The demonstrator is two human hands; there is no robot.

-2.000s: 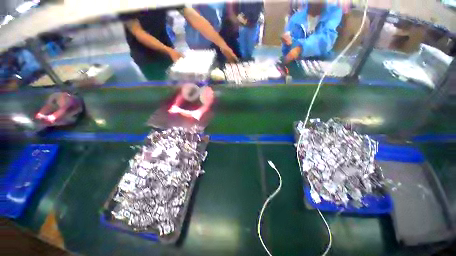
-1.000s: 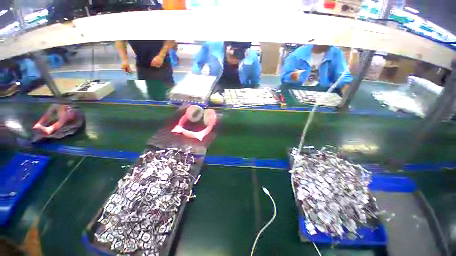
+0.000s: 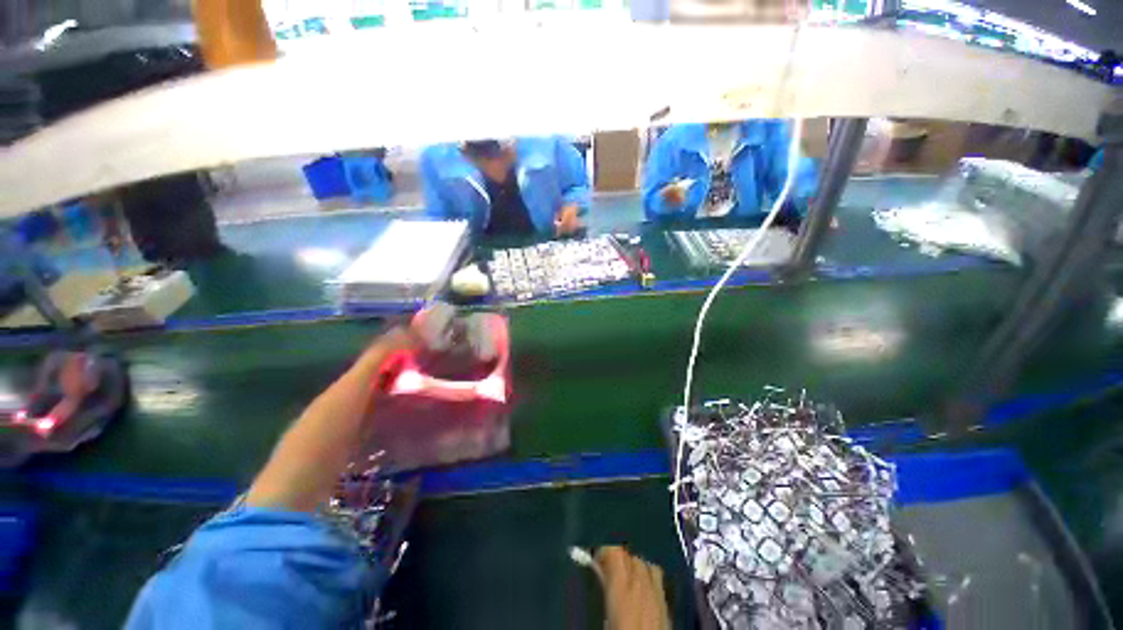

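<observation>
A pink headset (image 3: 450,384) with glowing points on its band lies on a dark bag (image 3: 437,433) on the green belt. My left hand (image 3: 392,348) reaches forward to the headset's left side; its fingers are partly hidden, and it seems to touch the band. My right hand (image 3: 632,588) is at the bottom edge, partly cut off. The white cable's small plug (image 3: 581,556) shows at its fingertips, and the fingers seem to pinch the cord.
A heap of wired circuit boards (image 3: 788,517) stands at right, beside a grey tray (image 3: 1004,560). Another heap (image 3: 363,505) is mostly behind my left arm. A second pink headset (image 3: 68,400) lies far left. A white cord (image 3: 696,357) hangs down. People in blue smocks (image 3: 505,185) sit opposite.
Both my hands have come into view, the left at the headset and the right at the cable plug. The camera view has shifted. The person in black opposite is mostly out of view.
</observation>
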